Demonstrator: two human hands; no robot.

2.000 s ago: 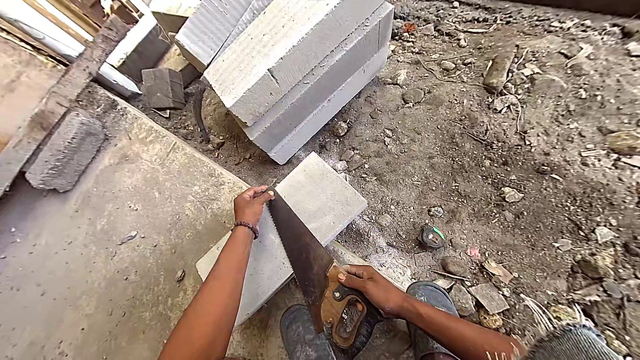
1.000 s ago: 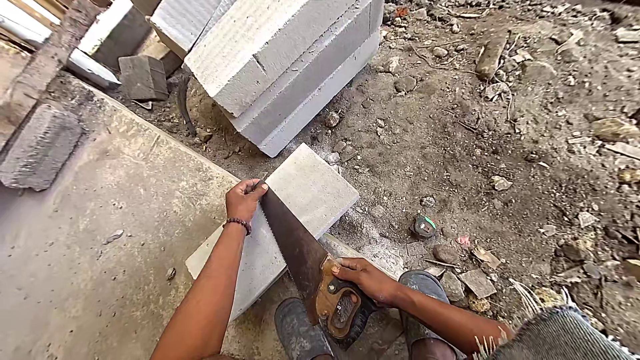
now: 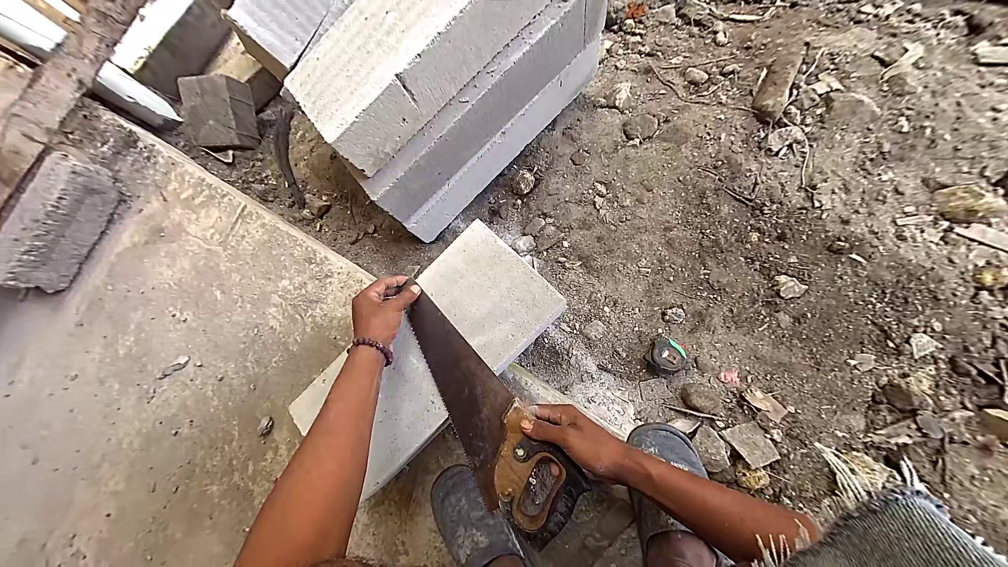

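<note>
A handsaw with a brown blade and a wooden handle lies slantwise over a pale lightweight concrete block. My left hand, with a beaded bracelet at the wrist, pinches the blade's narrow tip between thumb and fingers. Beside the handle, my right hand grips the handle's upper part, thumb on the wood; some of its fingers are hidden. The block rests flat across the edge of the concrete slab, and its near end reaches under my left forearm.
Stacked concrete blocks stand just beyond. A tape measure lies on the stony soil at right. At left are a rough block piece on the concrete slab and a wooden plank. My shoes are close below the saw.
Both hands keep their hold on the saw, which stays at much the same slant over the block. The view has shifted slightly.
</note>
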